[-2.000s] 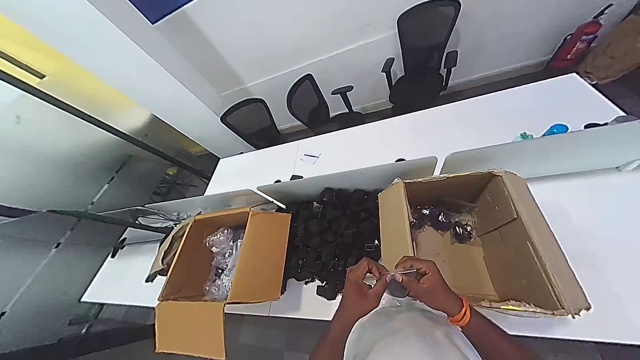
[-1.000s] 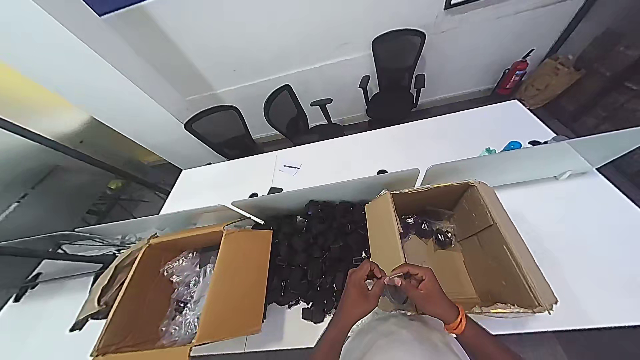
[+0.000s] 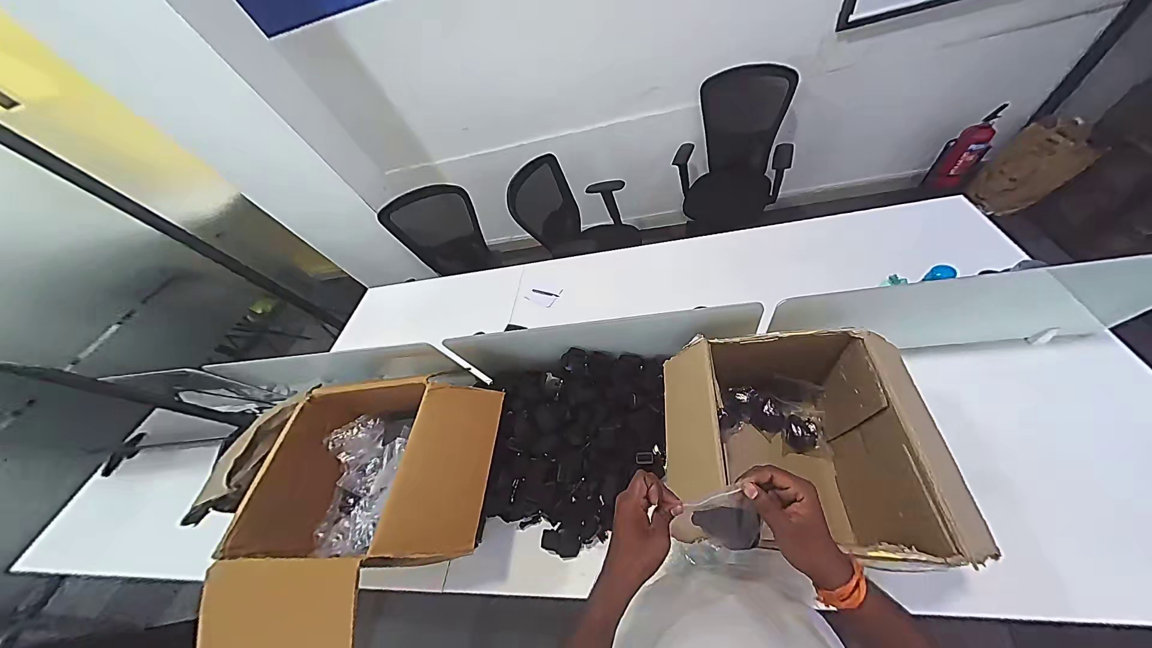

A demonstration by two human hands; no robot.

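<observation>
My left hand (image 3: 644, 517) and my right hand (image 3: 792, 517) pinch the top edge of a small clear plastic bag (image 3: 718, 520) between them, with a dark item inside it. Behind my hands, a heap of black items (image 3: 576, 432) covers part of the white table; the frames do not settle what they are. To its right stands a cardboard box (image 3: 927, 459) with several dark items in clear bags (image 3: 765, 414) at its far left. To the heap's left, another cardboard box (image 3: 436, 477) holds crumpled clear plastic bags (image 3: 364, 477).
A frosted divider panel (image 3: 621, 337) runs behind the heap and boxes. Beyond it, a second white table (image 3: 702, 270) bears a paper with a pen (image 3: 544, 295) and a blue object (image 3: 940, 272). Black mesh chairs (image 3: 742, 135) and a red fire extinguisher (image 3: 965, 153) stand by the wall.
The small bag now hangs spread between my hands, its dark contents plainly visible; before, my fingers were closer together over it. The view has shifted.
</observation>
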